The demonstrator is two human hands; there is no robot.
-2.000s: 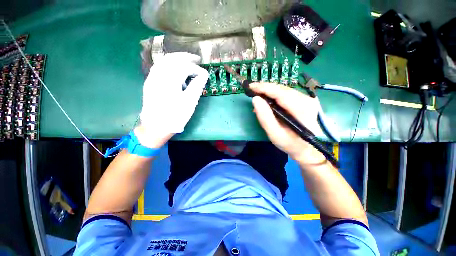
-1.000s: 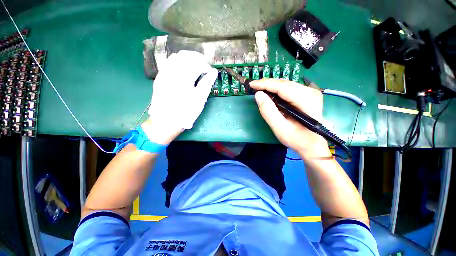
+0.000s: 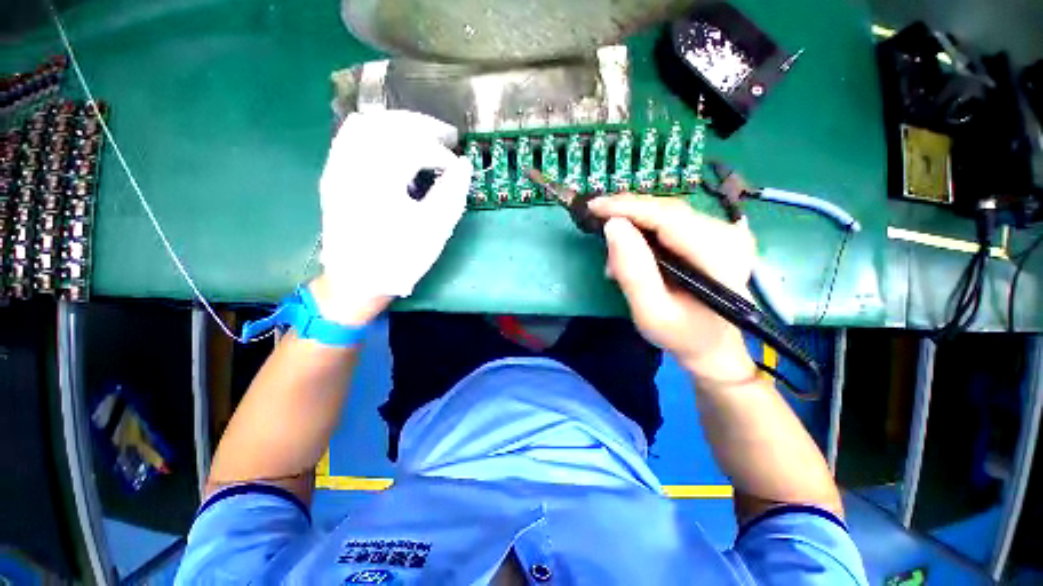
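Observation:
A green PCB panel strip (image 3: 621,160) lies across the mat against a dull silver-grey rest (image 3: 509,97). My left hand (image 3: 391,200), in a white glove with a dark opening near the fingers, covers the strip's left end. A short thin piece of solder wire (image 3: 487,169) shows at its fingertips; the grip itself is hidden. My bare right hand (image 3: 675,269) holds the black soldering iron (image 3: 711,295) like a pen. Its brown tip is over the left half of the strip; contact cannot be told. A blue wrist strap (image 3: 324,319) is on my left wrist.
Other PCB panels (image 3: 48,206) lie at far left, with a thin line running down to the strap. The grey hood (image 3: 503,25) is behind the rest. A black box with whitish bits (image 3: 718,63), blue-handled cutters (image 3: 801,204) and the black soldering station (image 3: 966,126) are at right.
The iron's tip has moved down and back from the strip's far edge. My left hand has shifted slightly left, showing a bit of solder wire at its fingertips. The cutters show more fully.

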